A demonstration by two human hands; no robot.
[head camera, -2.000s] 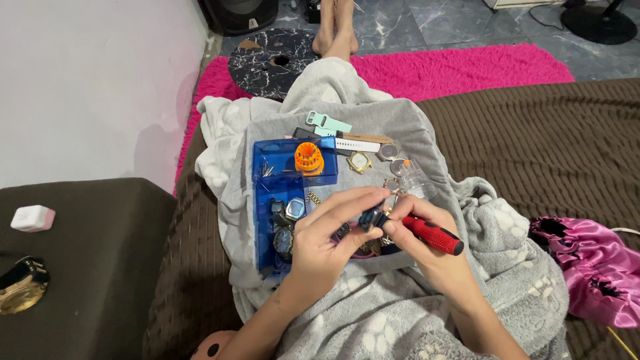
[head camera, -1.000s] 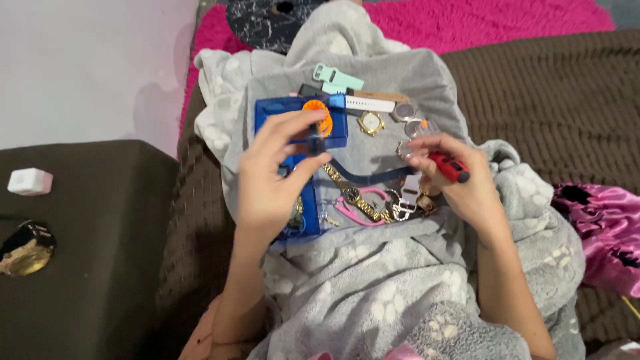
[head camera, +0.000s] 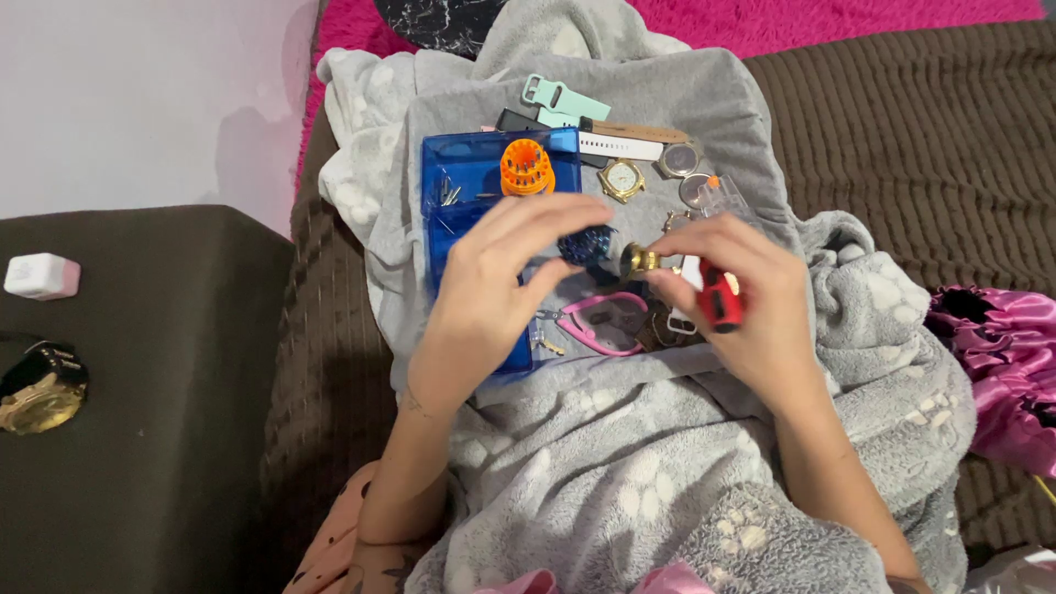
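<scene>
My left hand [head camera: 503,280] is curved beside a dark blue, glittering object [head camera: 586,246], blurred, at its fingertips; whether it grips this is hard to tell. My right hand [head camera: 742,297] pinches a small gold-coloured watch part [head camera: 640,260] between thumb and fingers. Tucked in the same hand is a red and black screwdriver handle [head camera: 720,297]. Beneath the hands lie pink-handled pliers [head camera: 590,330] on grey cloth. Left of them, a blue plastic organizer box [head camera: 431,177] holds an orange bit holder [head camera: 526,169] and small metal pieces [head camera: 450,194].
A gold watch case [head camera: 621,180], a round watch [head camera: 679,159], a white strap [head camera: 619,146], a mint strap [head camera: 565,99] and a brown strap [head camera: 639,130] lie beyond my hands. On the dark surface at left are a white block [head camera: 43,275] and a gold watch [head camera: 41,400].
Both hands were together around a dark item, then moved apart. A dark strap and a gold bracelet watch lay between them a second ago. The right hand now holds a gold piece along with the red handle.
</scene>
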